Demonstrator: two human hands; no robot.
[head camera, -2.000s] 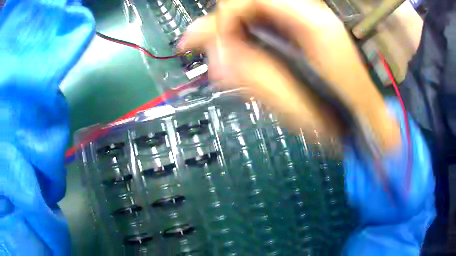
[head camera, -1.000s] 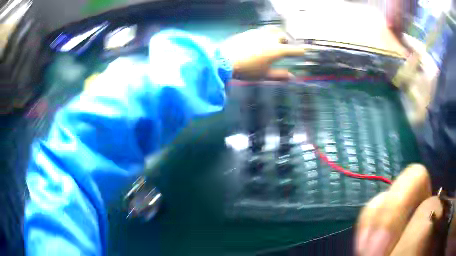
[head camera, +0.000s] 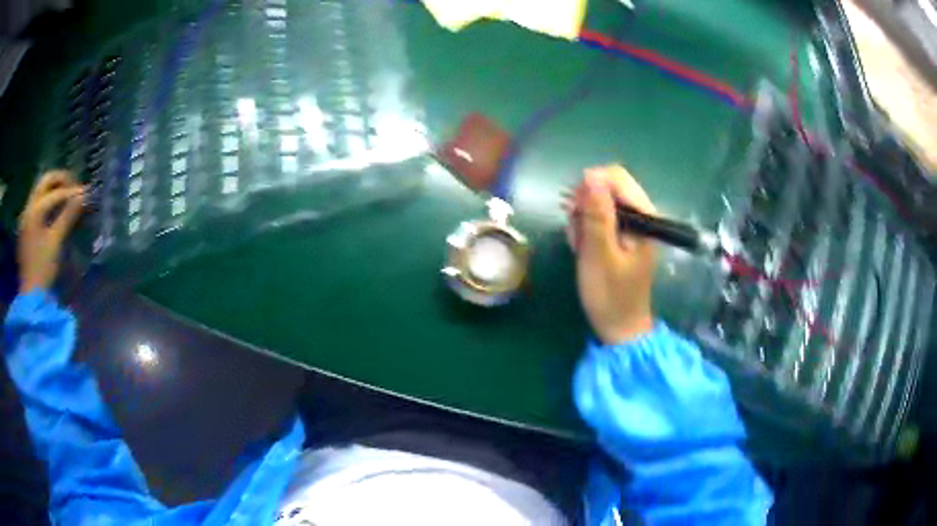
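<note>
The test fixture (head camera: 488, 262), a round metal cylinder with a brass-coloured ring and white centre, stands mid-mat with a small metal connector (head camera: 499, 211) at its far side. My right hand (head camera: 614, 241) is just right of it, gripping the black test probe pen (head camera: 663, 228), whose rear points right. My left hand (head camera: 48, 226) is at the far left, fingertips bent at the near left corner of the clear left tray (head camera: 277, 211), beside its dark parts (head camera: 92, 118). Whether the fingers hold a part is too small to tell.
A brown pad (head camera: 478, 151) lies beyond the fixture, next to the blue cable (head camera: 534, 128). A loaded clear tray (head camera: 832, 277) is at right, with red probe leads (head camera: 765, 272) over it. Yellow paper (head camera: 509, 12) lies at the far side. The green mat's near edge (head camera: 360, 385) curves below.
The view has swung left and back, showing both trays and the fixture. My left hand has gone from the right tray's far side to the left tray. The probe pen now shows in my right hand.
</note>
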